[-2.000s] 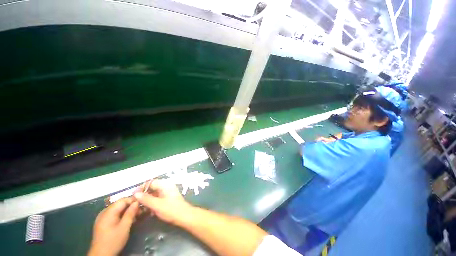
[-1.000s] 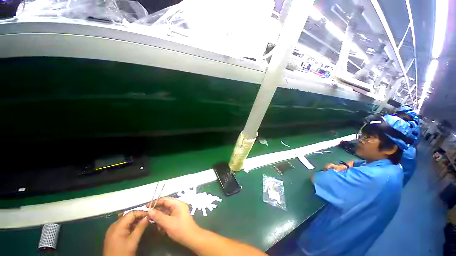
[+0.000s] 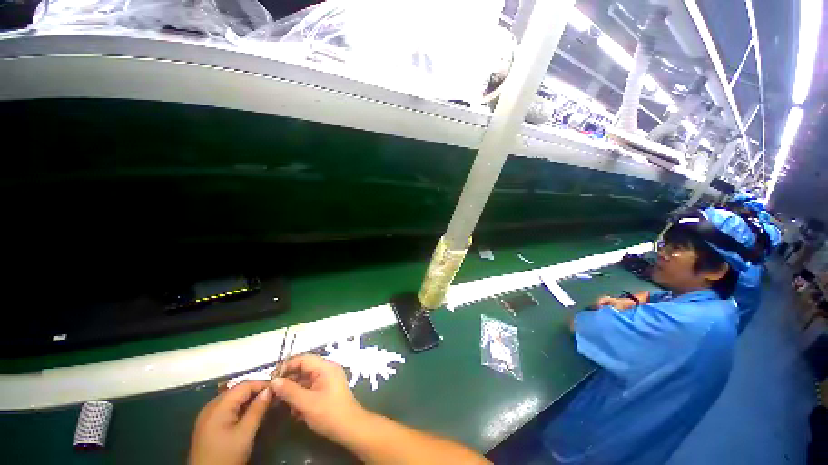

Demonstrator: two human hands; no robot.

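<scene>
My left hand [image 3: 227, 423] and my right hand [image 3: 318, 396] meet fingertip to fingertip over the green bench. A small part is pinched between them; it is too small and hidden to tell what it is. Thin tweezers [image 3: 285, 345] stick up from my right hand, held like a pen. White strips [image 3: 247, 378] lie flat behind my hands. A spiky pile of white adhesive pieces or liners [image 3: 367, 361] lies just right of them. A glossy black smartphone [image 3: 416, 323] lies beside the post.
A tape-wrapped post [image 3: 446, 271] stands at the white belt edging [image 3: 182, 361]. A clear parts bag [image 3: 500, 346] lies right, a dotted roll [image 3: 93, 425] left. A black tray [image 3: 136, 318] with a yellow-marked unit is on the belt. A person in blue [image 3: 663, 354] sits at right.
The view has tilted up and turned, so the bench sits lower in the picture. The tweezers now stand up more clearly from my right hand. My hands stay together.
</scene>
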